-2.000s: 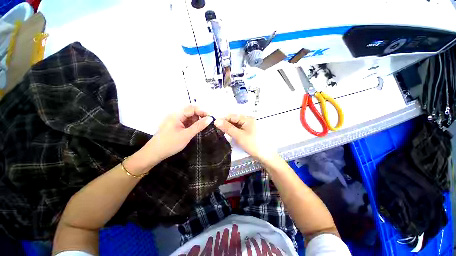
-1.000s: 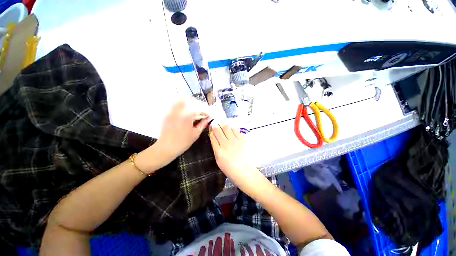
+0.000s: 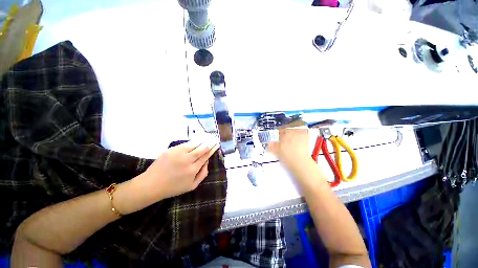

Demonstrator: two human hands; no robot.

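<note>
The dark plaid garment point(image 3: 50, 123) lies heaped at the left, and one end reaches the needle area of the white sewing machine point(image 3: 293, 73). My left hand point(image 3: 183, 165) pinches the cloth edge just left of the presser foot area point(image 3: 243, 149). My right hand point(image 3: 292, 146) is beside the ridged silver knob point(image 3: 268, 137), right of the needle area. Its fingertips are blurred and partly hidden, so its hold cannot be told. The needle tip is not clearly visible.
Scissors with red and yellow handles point(image 3: 341, 159) lie right of my right hand. A measuring strip point(image 3: 335, 197) runs along the table's front edge. Blue crates point(image 3: 367, 220) with dark cloth stand below. Black cords point(image 3: 461, 152) hang at the right.
The view has shifted, showing more of the machine's top. My right hand has left the cloth edge and moved right to the knob. My left hand still holds the cloth, now closer to the needle area.
</note>
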